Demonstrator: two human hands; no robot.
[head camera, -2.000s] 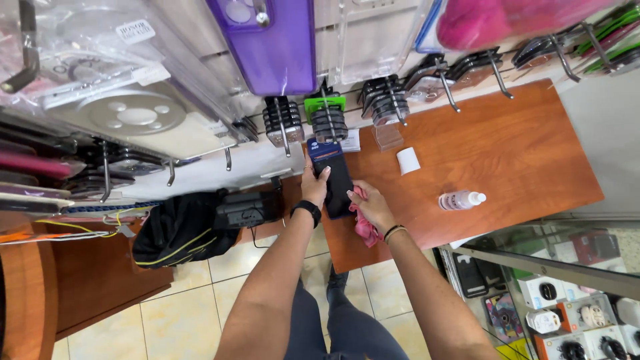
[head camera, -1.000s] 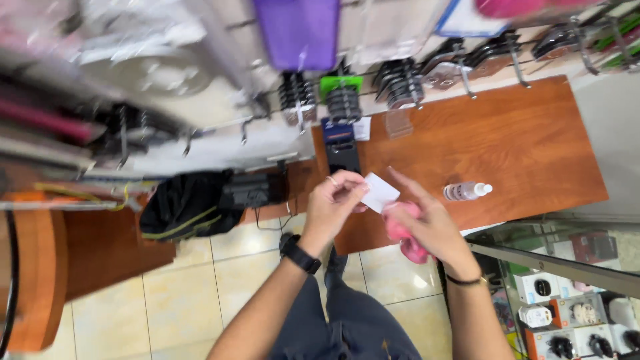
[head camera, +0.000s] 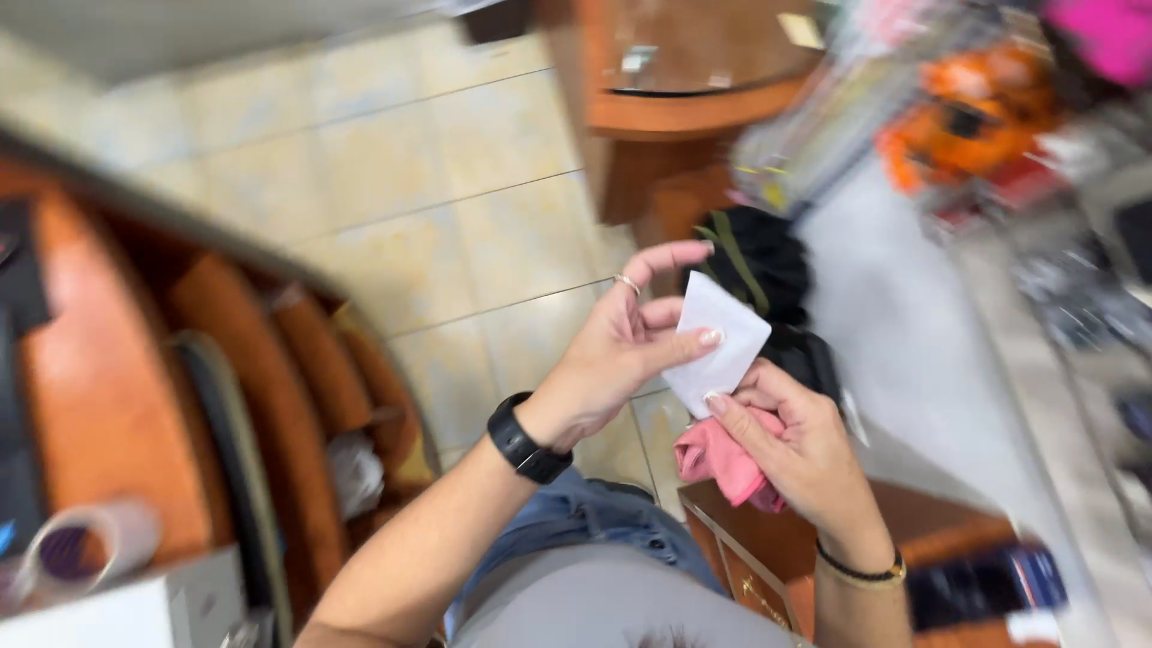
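Between my two hands is a small white square of paper or thin cloth (head camera: 733, 328), held in front of my body. My left hand (head camera: 621, 351), with a ring and a black wristband, pinches it between thumb and fingers. Its lower corner is gripped by my right hand (head camera: 796, 441), which also holds a crumpled pink cloth (head camera: 733, 459) against the palm. Beyond my right wrist, a dark phone (head camera: 963, 589) lies on the wooden desk (head camera: 945, 522), with a blue-edged piece at its end.
A curved wooden counter (head camera: 117, 387) is at the left, with a roll of clear tape (head camera: 99, 549) and a white box (head camera: 135, 603). Behind my hands are a black bag (head camera: 765, 243) and another wooden counter (head camera: 702, 112). Blurred packaged goods hang at the right. Tiled floor (head camera: 387, 189) shows between.
The view has swung far round, away from the desk. Two seconds ago both hands were at the phone; now they hold the white square, and the phone lies apart from them.
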